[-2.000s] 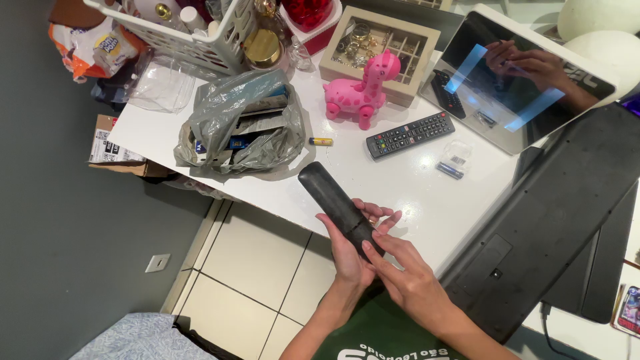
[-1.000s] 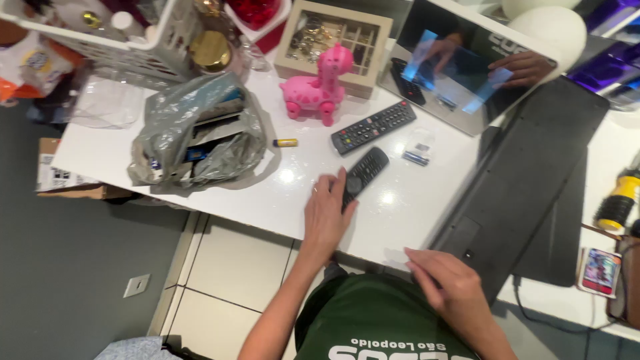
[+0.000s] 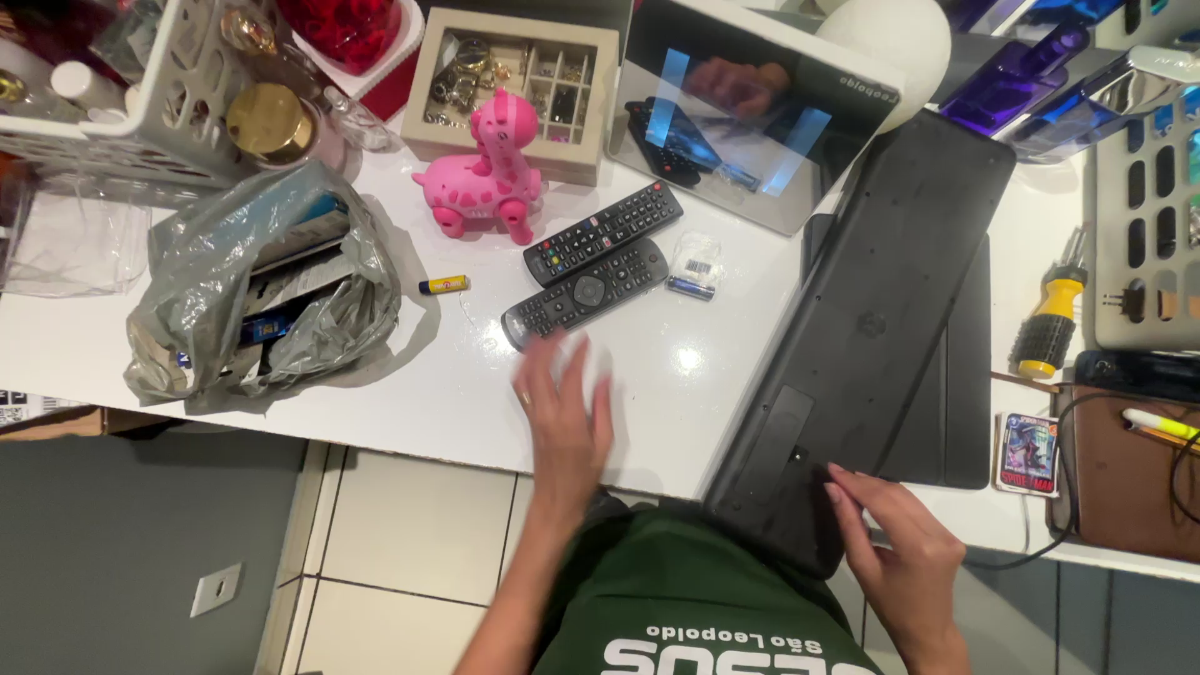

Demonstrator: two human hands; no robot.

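Two black remote controls lie side by side on the white table, buttons up: the upper remote (image 3: 603, 233) and the lower remote (image 3: 586, 292). My left hand (image 3: 562, 412), slightly blurred, is just below the lower remote's left end, fingers spread and empty. At the near end of a black keyboard (image 3: 872, 319), lying face down, is my right hand (image 3: 891, 525), thumb and index finger close together; whether something small is between them cannot be told. A yellow battery (image 3: 444, 284) rests left of the remotes. On their right is a small clear packet (image 3: 694, 267) with a dark battery at it.
A grey plastic bag (image 3: 272, 291) with packages stands at left, by a white basket (image 3: 178, 103). Behind are a pink giraffe toy (image 3: 487, 178), a jewellery box (image 3: 600, 159) and a tilted glossy screen (image 3: 741, 122). A yellow-black screwdriver (image 3: 1050, 319) and cards (image 3: 1027, 454) lie at right.
The lower remote, held in both hands two seconds ago, was set down beside the other one. My left hand has let go of it; my right hand has moved right, to the keyboard.
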